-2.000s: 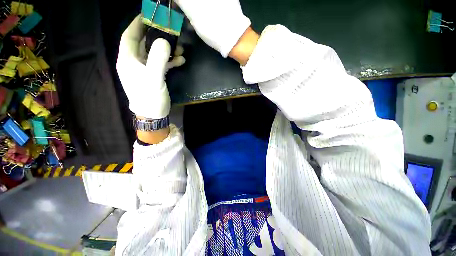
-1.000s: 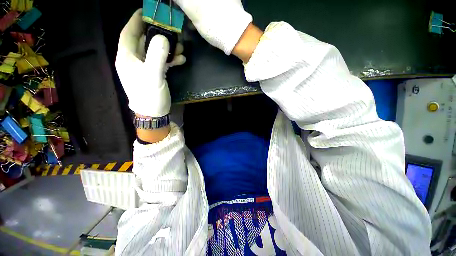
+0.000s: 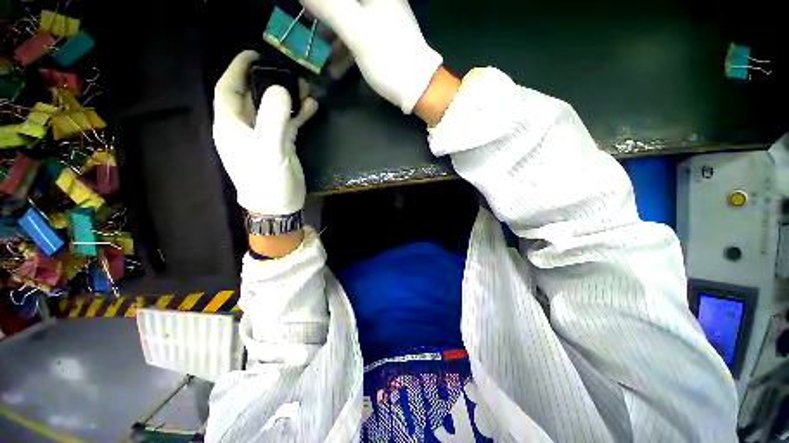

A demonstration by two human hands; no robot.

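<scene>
My left hand (image 3: pixel 264 143), in a white glove, holds a small black housing (image 3: pixel 275 82) between thumb and fingers near the top edge. My right hand (image 3: pixel 385 48), also gloved, is at the top, its fingers partly cut off by the picture's edge. It holds a teal binder clip (image 3: pixel 297 40) by its silver wire handles. The clip is tilted, above and slightly right of the housing, with a small gap between them.
A loose pile of mixed-colour binder clips (image 3: pixel 82 186) is at the left, beside a black tray (image 3: pixel 173 186). A single teal clip (image 3: pixel 738 62) lies at the far right on the dark green bench (image 3: pixel 554 52). A grey control box (image 3: pixel 718 225) is at the right.
The teal clip has come away from the housing, moved right and tilted, with my right hand on its handles. My left hand still holds the housing. The view has shifted slightly.
</scene>
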